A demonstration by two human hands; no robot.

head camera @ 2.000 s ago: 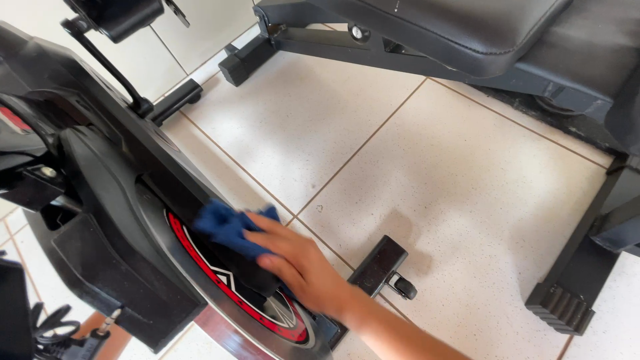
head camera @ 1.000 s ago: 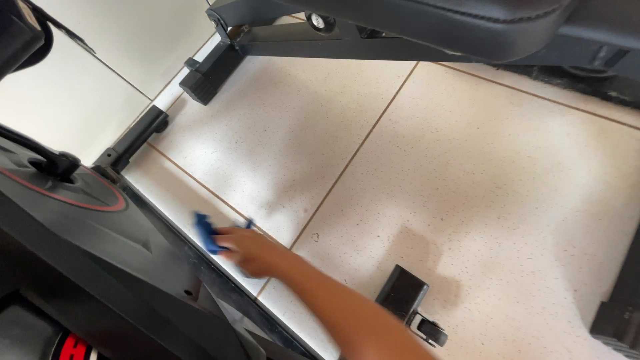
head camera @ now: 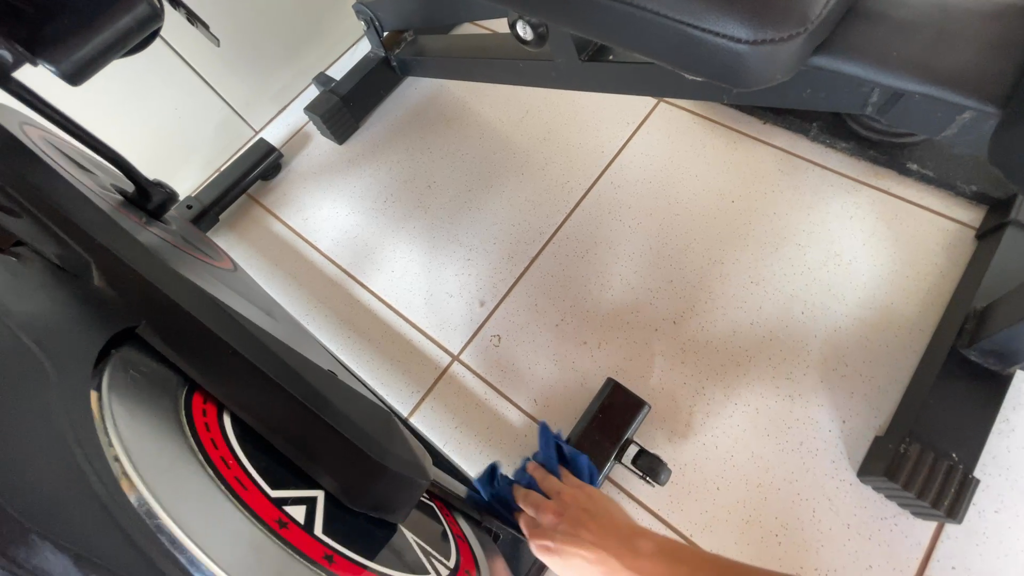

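A crumpled blue cloth (head camera: pixel 564 456) is bunched under the fingers of my right hand (head camera: pixel 564 512), low in the view. The hand presses it at the lower frame of a black exercise bike (head camera: pixel 264 336), close to the bike's black foot bar (head camera: pixel 612 420) with a small transport wheel (head camera: pixel 646 464). Left of the hand is the bike's flywheel (head camera: pixel 144 448), grey with a red and black ring. My left hand is out of view.
Across the top and right runs a black padded bench (head camera: pixel 720 32) on a steel frame, with ribbed rubber feet (head camera: pixel 920 478). A pedal arm (head camera: pixel 76 132) rises at the upper left. White speckled floor tiles (head camera: pixel 520 200) lie between bike and bench, beside a white wall (head camera: pixel 120 104).
From beside the bike's lower frame, my right hand has moved with the blue cloth toward the foot bar. Two seconds ago it was over the flywheel. The view has shifted.
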